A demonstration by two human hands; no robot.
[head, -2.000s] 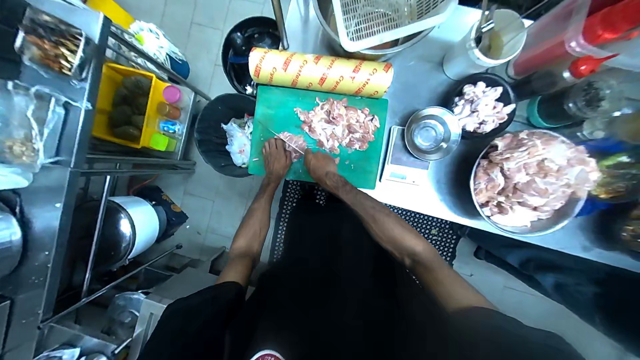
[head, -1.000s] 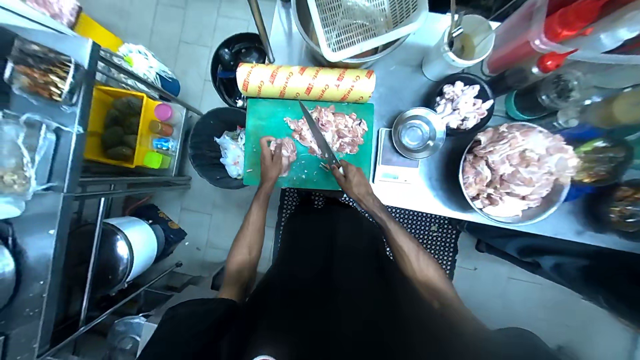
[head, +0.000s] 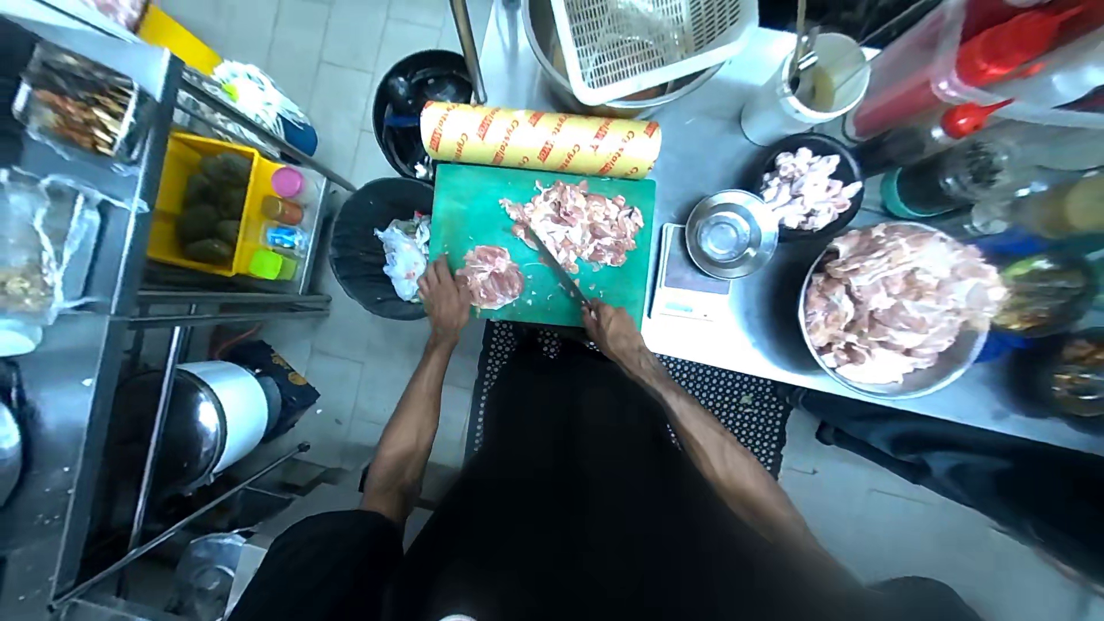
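Note:
A green cutting board (head: 539, 297) lies on the steel table. On its right half is a heap of cut raw meat (head: 591, 220). My right hand (head: 611, 329) grips the handle of a knife (head: 559, 272), whose blade points up and left, its tip at the heap's left edge. One larger piece of raw meat (head: 490, 278) lies at the board's left side. My left hand (head: 444, 296) is beside that piece, its fingertips at the board's left edge; whether it grips anything cannot be told.
A printed film roll (head: 542, 140) borders the board's far edge. Rightward are a scale (head: 686, 293), a steel bowl (head: 731, 235), a black bowl of meat (head: 811, 185) and a large bowl of meat (head: 901, 302). A black bin (head: 358, 259) stands left.
Two seconds ago both hands were close together at the left piece with the knife. My right hand has moved right with the knife, and the left piece now lies uncovered.

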